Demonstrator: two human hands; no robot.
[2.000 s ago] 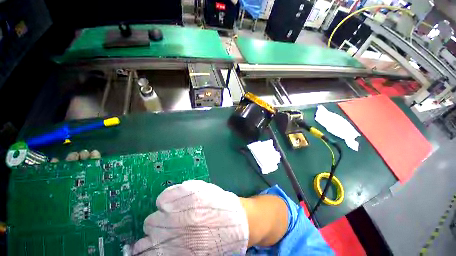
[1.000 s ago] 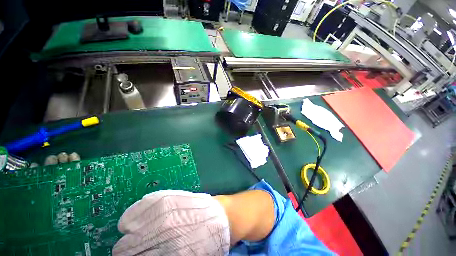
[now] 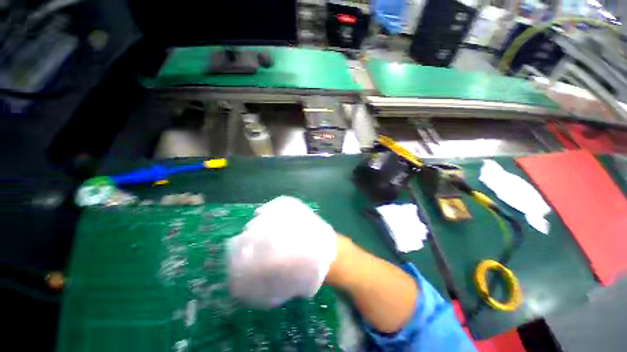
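A large green circuit board [image 3: 124, 275] lies on the dark green mat in front of me, its lower part cut off by the picture's bottom edge. My right hand [image 3: 282, 253], in a white glove with a blue sleeve behind it, is over the board's right half. The view is blurred, the fingers are bunched and turned away, and I cannot tell whether they hold anything. A small blurred skin-toned or orange spot [image 3: 55, 280] shows at the board's left edge; I cannot tell what it is. My left hand is not clearly in view.
A blue tool with a yellow end [image 3: 165, 170] and a solder reel [image 3: 95, 192] lie behind the board. Right of it are a black cylinder [image 3: 380, 177], a white wipe [image 3: 403, 227], an iron stand with sponge tray [image 3: 453, 208], a yellow ring [image 3: 498, 284] and a red sheet [image 3: 577, 206].
The view has swung left, so the bench things appear further right. My right hand shows higher in the picture, and more of the board shows below it.
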